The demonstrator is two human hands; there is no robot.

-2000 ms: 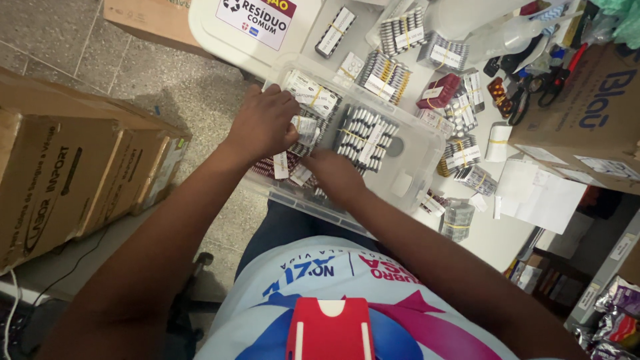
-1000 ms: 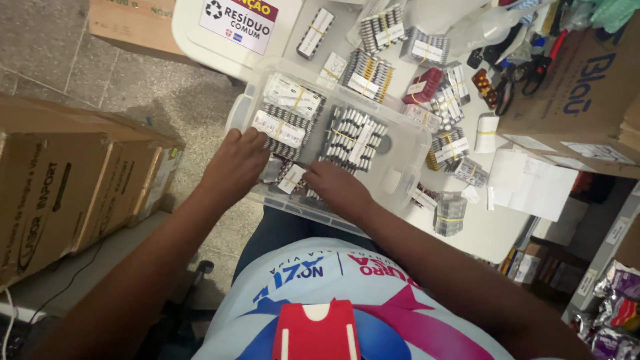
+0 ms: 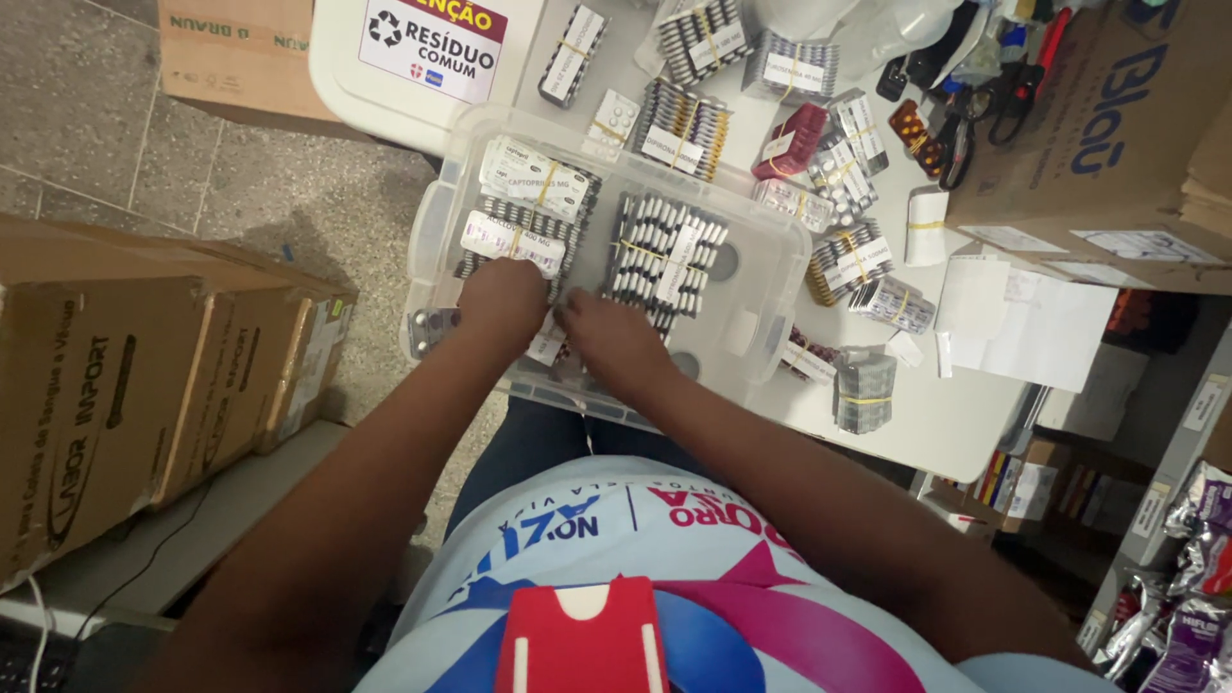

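Note:
A clear plastic bin (image 3: 770,318) holds banded bundles of blister packs. My left hand (image 3: 505,298) reaches into its left side, over the near end of a bundle with a white label (image 3: 513,243); its fingertips are hidden. My right hand (image 3: 611,337) is just to the right, fingers bent down beside a small labelled bundle (image 3: 547,345) near the bin's near wall. Whether either hand grips anything is not clear. A white captopril bundle (image 3: 541,181) lies at the far left of the bin, and a black-and-white capsule bundle (image 3: 669,252) fills the middle.
More banded blister bundles, such as a dipirona one (image 3: 681,130) and a red one (image 3: 791,142), lie on the white table (image 3: 948,438). Scissors (image 3: 991,106), papers (image 3: 1025,313) and a cardboard box (image 3: 1088,144) are at the right. A white lid (image 3: 337,87) adjoins the bin; cartons (image 3: 106,385) stand left.
My left hand has moved from the upper left bundles toward the near part of the bin. A white-labelled bundle now lies uncovered below the captopril one.

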